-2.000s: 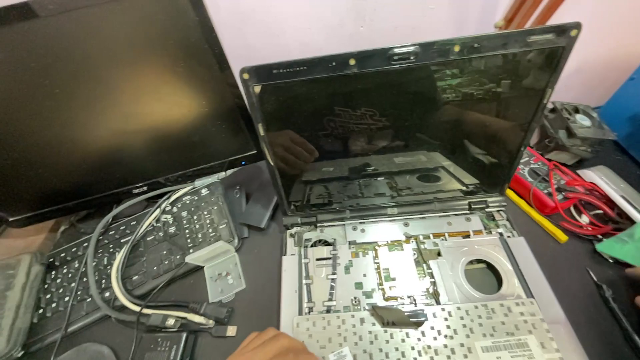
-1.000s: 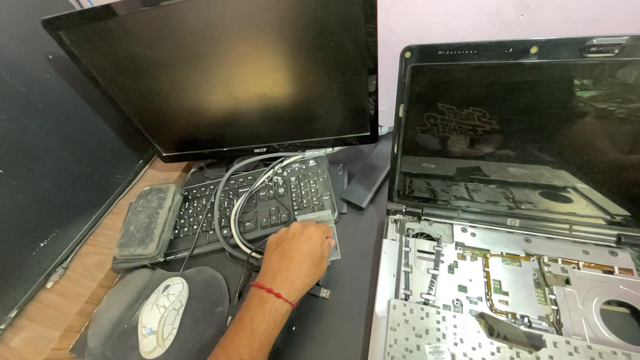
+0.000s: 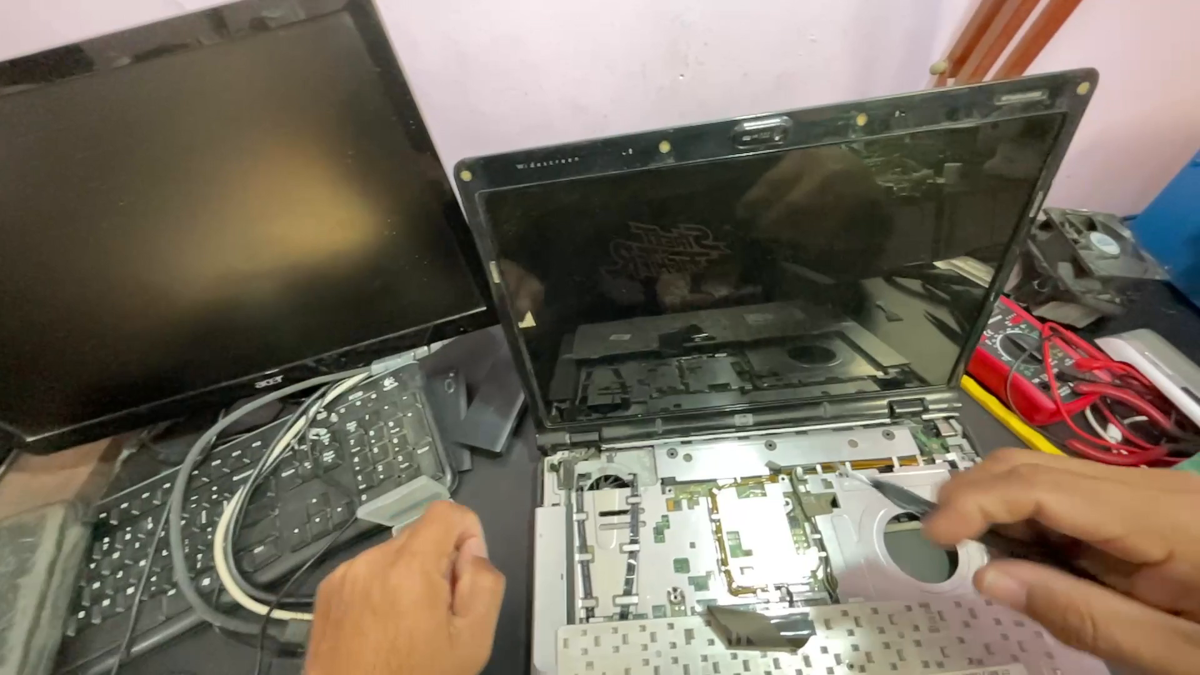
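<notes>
An opened laptop stands with its screen (image 3: pixel 769 272) up and its metal chassis (image 3: pixel 694 534) exposed. A detached laptop keyboard (image 3: pixel 900 637), metal back up, lies across the front, with a dark film strip (image 3: pixel 759 628) on it. My right hand (image 3: pixel 1078 534) grips dark pointed tweezers (image 3: pixel 895 497), tips over the chassis near the round opening. Left of the laptop, my left hand (image 3: pixel 412 591) has curled fingers beside a small clear plastic case (image 3: pixel 403 502); whether it holds anything is hidden.
An Acer monitor (image 3: pixel 234 216) stands at left behind a black keyboard (image 3: pixel 319 469) with grey and white cables (image 3: pixel 187 506) across it. At right lie a red multimeter (image 3: pixel 1017 352) with red leads, a yellow tool (image 3: pixel 1012 417) and a dusty fan assembly (image 3: pixel 1097 253).
My left hand, over the clear case a second ago, is now at its near side. My right hand has come into view holding tweezers; a dark slender tool lay at right two seconds ago. The view swung left and back.
</notes>
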